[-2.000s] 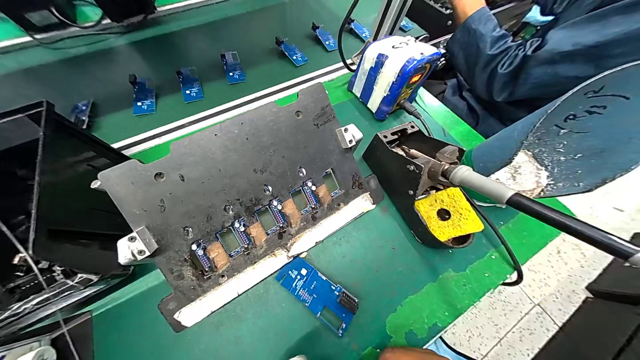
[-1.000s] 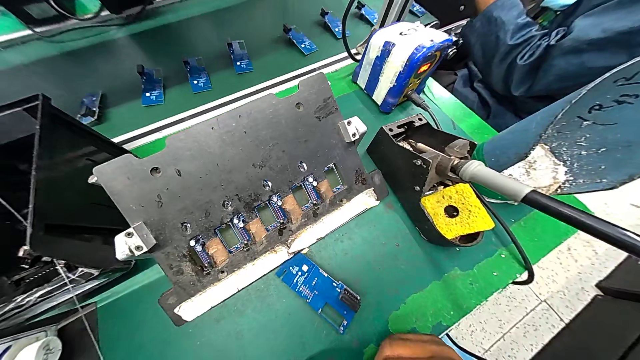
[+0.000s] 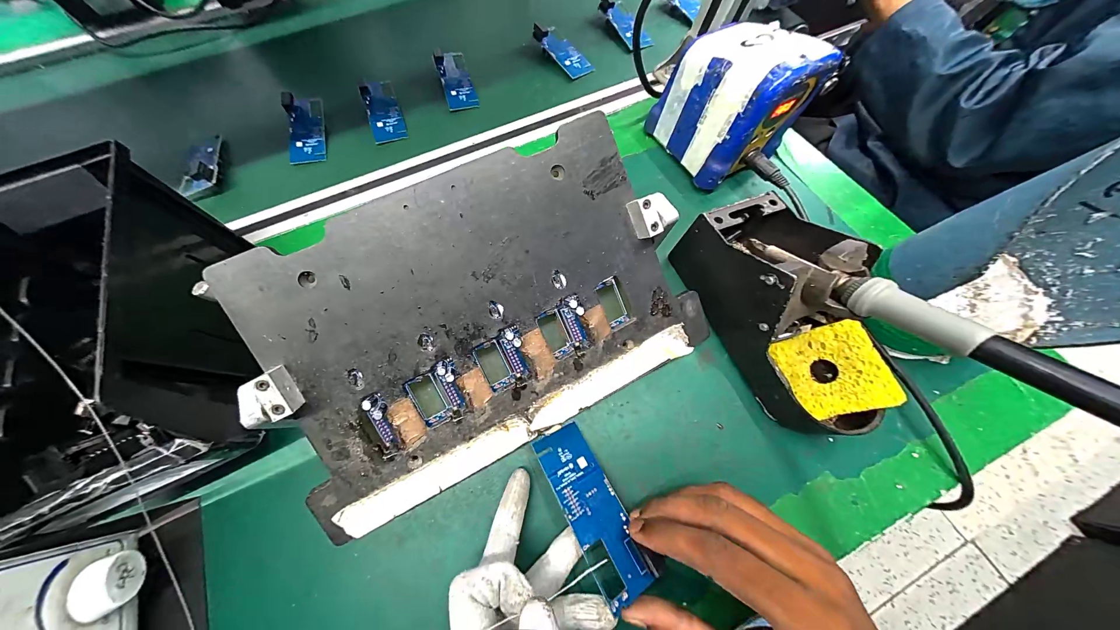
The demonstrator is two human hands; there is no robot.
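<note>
A blue printed circuit board (image 3: 582, 499) lies at a slant below the black fixture plate (image 3: 455, 236). My right hand (image 3: 744, 551), bare, grips the board's lower right edge between fingers and thumb. Gloved in white, my left hand (image 3: 525, 569) is at the board's lower left, a thin wire or solder strand (image 3: 577, 582) between its fingers and its index finger extended. Several small boards (image 3: 499, 360) sit in the plate's slots, with brown tape patches between them and a white strip (image 3: 516, 446) along its lower edge.
Right of the plate stand a soldering iron (image 3: 927, 319) in its black holder (image 3: 735, 306), a yellow sponge (image 3: 836, 369) and a blue-white soldering station (image 3: 744, 96). More blue boards (image 3: 382, 112) line the far green surface. A black bin (image 3: 166, 306) is left; a co-worker's sleeve (image 3: 989, 96) upper right.
Both hands have come in from the bottom edge; earlier only part of one hand showed there. My right hand has taken hold of the loose board, which lay untouched before.
</note>
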